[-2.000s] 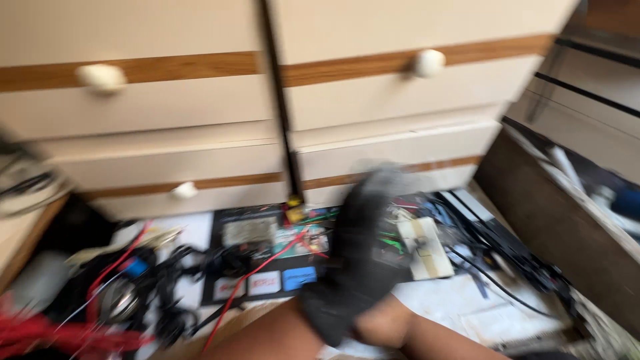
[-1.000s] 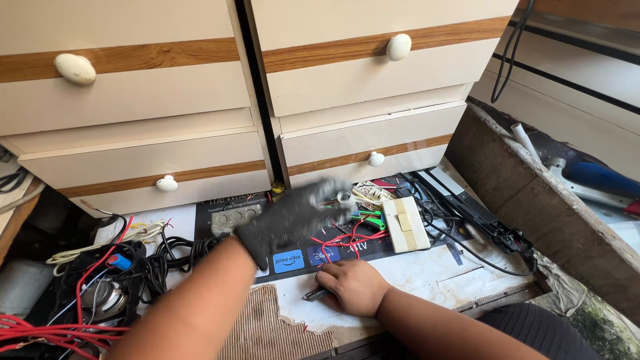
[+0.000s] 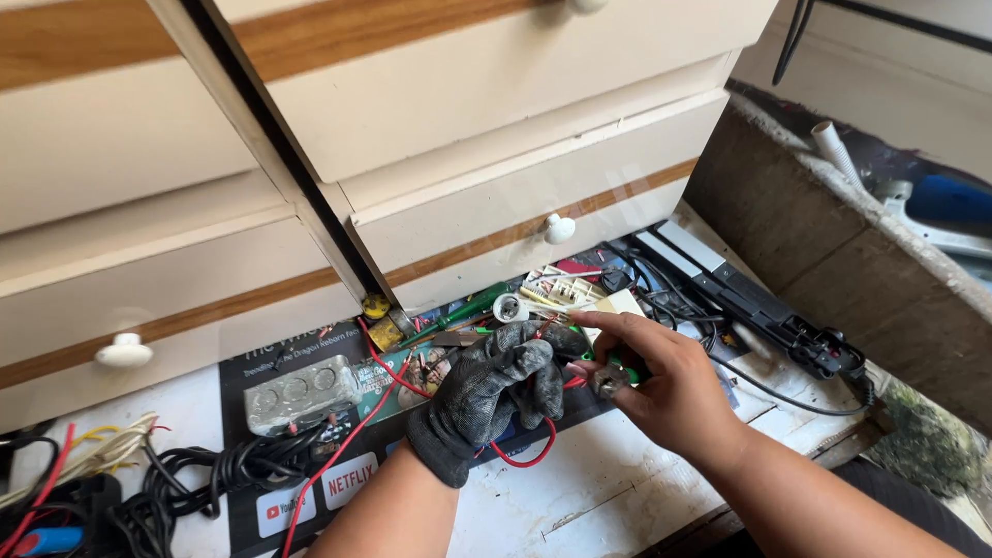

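My left hand [image 3: 500, 384], in a black-and-grey work glove, pinches red insulated wire [image 3: 535, 457] whose bare copper end [image 3: 546, 325] sticks up between thumb and finger. Close to its right is my bare right hand [image 3: 655, 372], its index finger stretched toward the copper. A pair of pliers [image 3: 611, 381] with green on the handles rests in the right palm, its metal jaws pointing toward the glove. The red wire loops below the glove, and a longer red length [image 3: 333, 457] runs down at the left.
Drawers [image 3: 496, 225] with white knobs stand behind. A grey electrical box [image 3: 302, 394], coiled black cable [image 3: 225, 473], a green screwdriver [image 3: 477, 304], a white lamp holder [image 3: 511, 308] and a black-and-silver device [image 3: 721, 294] lie around. A rough concrete slab wall [image 3: 837, 209] rises at the right.
The gloved left hand, blurred over the clutter one second ago, now holds red wire. My right hand has come up beside it from the white surface. The view has moved closer.
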